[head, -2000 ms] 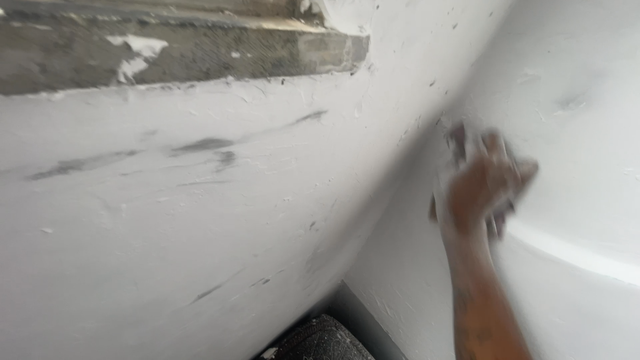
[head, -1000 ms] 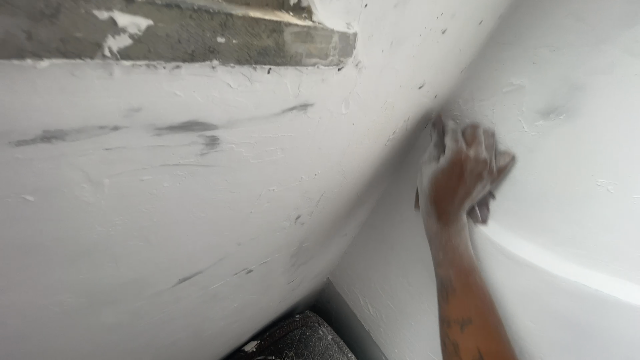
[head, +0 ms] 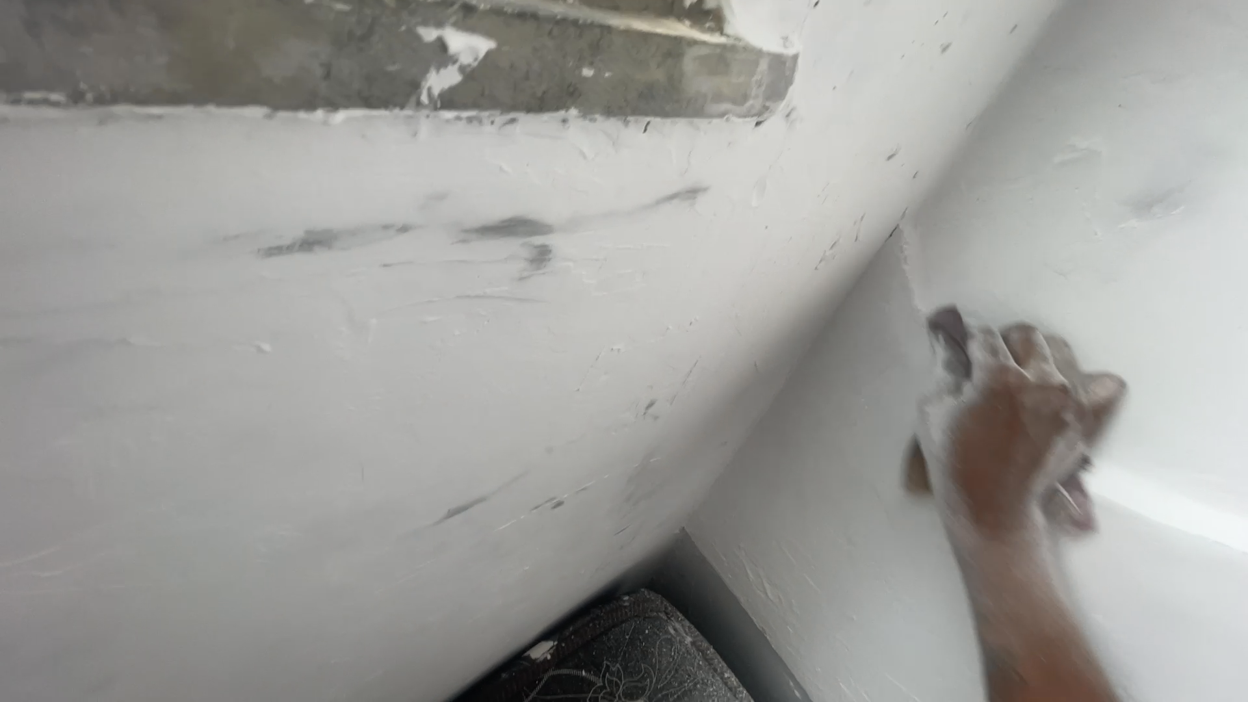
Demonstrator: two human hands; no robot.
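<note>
At the right, my right hand [head: 1014,439], coated in white dust and blurred, is closed around a folded dark reddish-brown sheet or pad [head: 1075,499], possibly sandpaper. Parts of the sheet stick out beyond the fingers and below the palm. The hand presses it against the white right-hand wall [head: 1150,263], close to the inner corner. My left hand is out of view. The left wall [head: 390,409] is white and coated, with grey streaks and small pits.
A bare grey concrete ledge [head: 585,73] with white splashes juts across the upper left. Low in the corner stands a dark, dust-speckled object with a line pattern [head: 634,653], beside a grey strip [head: 726,604] along the foot of the right wall.
My right hand has shifted along the right wall, now lower relative to the corner, with the sheet still in its grip. The wall marks look unchanged.
</note>
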